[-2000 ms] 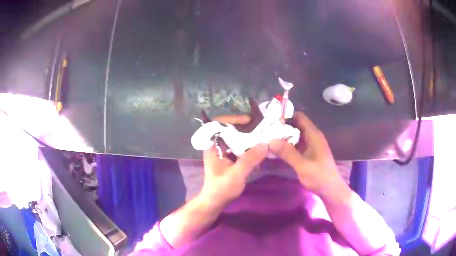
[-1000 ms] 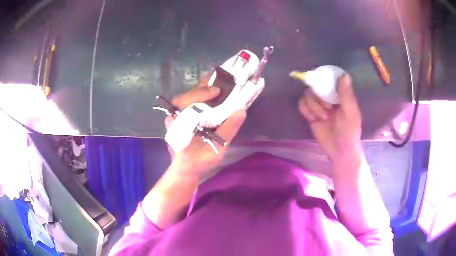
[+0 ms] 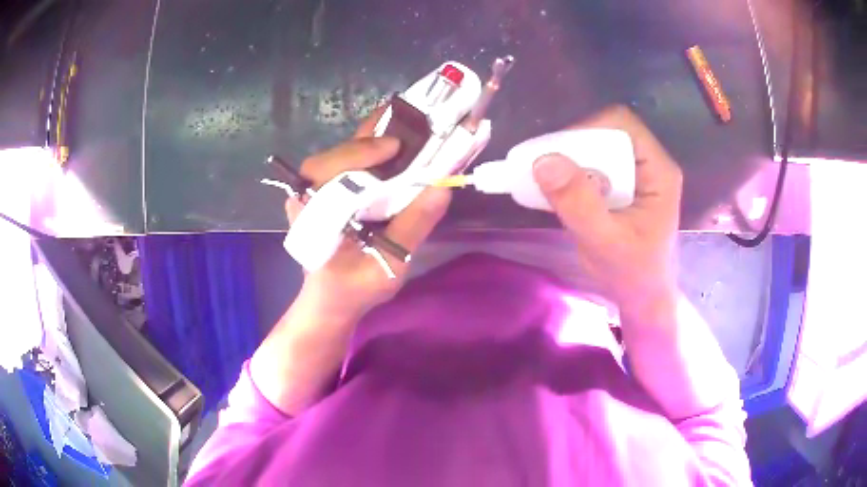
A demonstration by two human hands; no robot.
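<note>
The glossy white scooter body (image 3: 328, 217) lies tilted in my left hand (image 3: 356, 257), its wide end with the red tail light (image 3: 452, 73) pointing up and right. It has a dark brown seat piece (image 3: 404, 138), a dark handlebar (image 3: 383, 243) and a silvery rod (image 3: 490, 88). My left fingers wrap its far side. My right hand (image 3: 623, 214) is closed around the white squeeze bottle (image 3: 610, 157), which lies on its side with the yellow nozzle (image 3: 451, 181) pointing left at the body's middle. I cannot tell if the tip touches or if liquid comes out.
An orange-red stick (image 3: 709, 84) lies on the dark green bench top (image 3: 285, 57) at the right. Yellow rods (image 3: 67, 109) lie at the far left. A dark cable (image 3: 775, 204) hangs over the right edge. A tray (image 3: 124, 366) stands below left.
My right hand left the body, picked up the bottle from the bench and brought it left, nozzle at the body. My left hand turned the body and moved it left.
</note>
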